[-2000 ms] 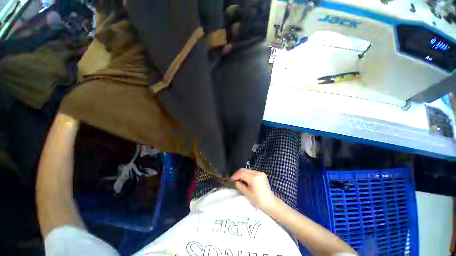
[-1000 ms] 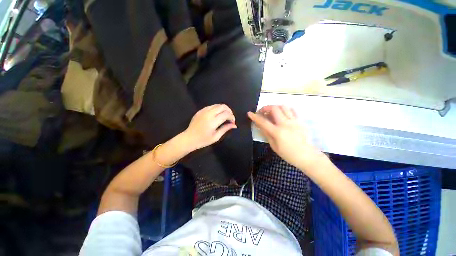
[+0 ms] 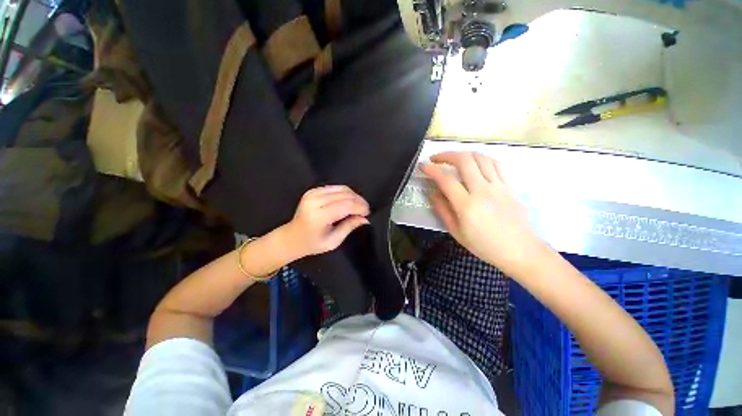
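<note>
A black and brown garment (image 3: 358,138) lies from the machine at the top down to my lap, black side up with narrow brown bands. Its right edge runs up to the presser foot (image 3: 437,69). My left hand (image 3: 329,219) pinches the black cloth left of that edge, fingers bent. My right hand (image 3: 480,203) is over the front of the white machine bed (image 3: 635,191), just right of the garment edge, fingers spread; no cloth shows in it.
Black and yellow thread snips (image 3: 614,107) lie on the bed under the machine arm. Brown cloth is heaped at the left (image 3: 49,171). A blue plastic basket (image 3: 626,325) stands below the table at the right. Another blue container (image 3: 252,341) shows at lower left.
Both hands have come together from wide apart to the garment's right edge. The lower cloth end, earlier held by my right hand, now hangs over my lap. The machine appears closer and further up-right.
</note>
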